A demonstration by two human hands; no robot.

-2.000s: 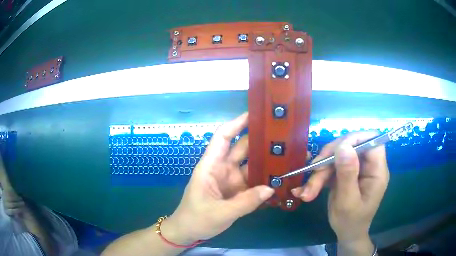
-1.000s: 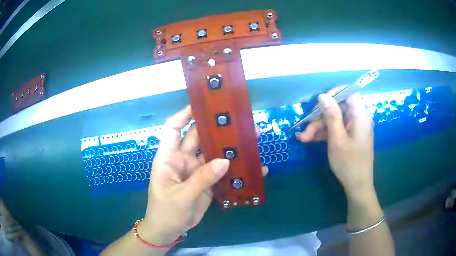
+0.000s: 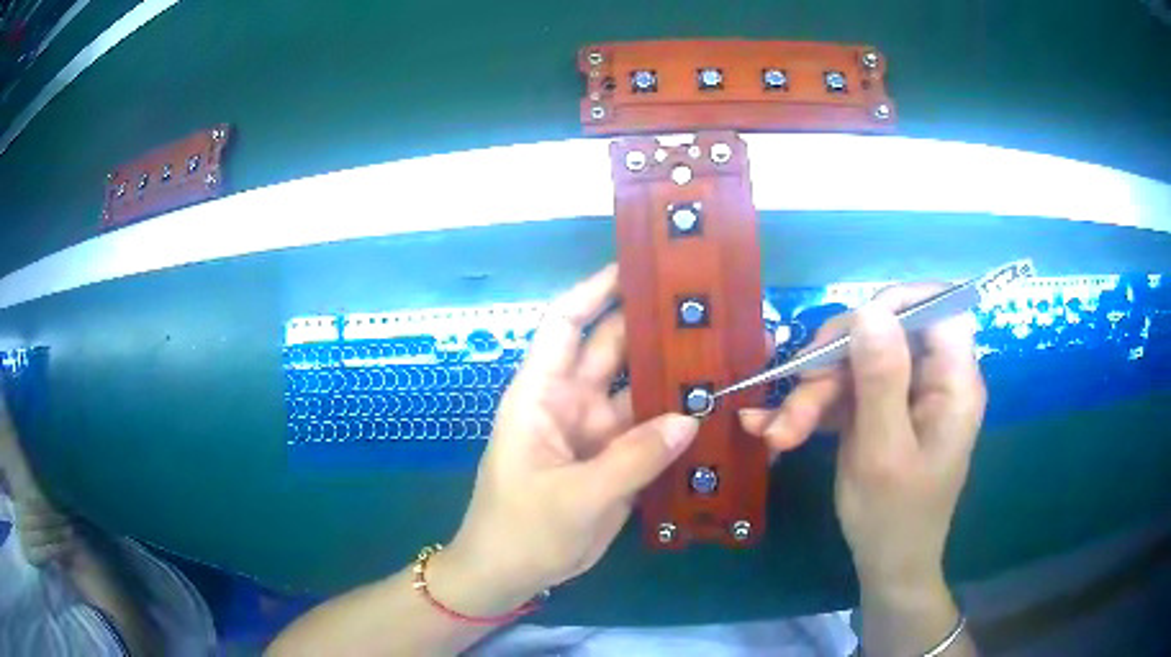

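Note:
My left hand [image 3: 565, 449] holds a long red-brown fixture [image 3: 661, 270] upright in the view, its thumb on the left edge beside the third small round component [image 3: 697, 401] from the top. My right hand [image 3: 899, 411] holds silver tweezers [image 3: 848, 344]; their tip is at that component. A thin pale ring seems to show at the component's edge, too small to be sure. The component below [image 3: 702, 480] sits in its dark square seat. Under my hands lies a blue sheet [image 3: 385, 398] with rows of pale rings; the fixture and hands hide part of it.
Another red-brown fixture [image 3: 738, 105] lies on the green lane just beyond the white strip [image 3: 424, 199]. A further fixture [image 3: 167, 175] lies at the far left. Another person's arm [image 3: 58, 552] shows at the lower left edge.
Since one second ago, the tweezers have moved from the blue sheet to the third component. Two seconds ago their tip was at the bottom component. The view has shifted.

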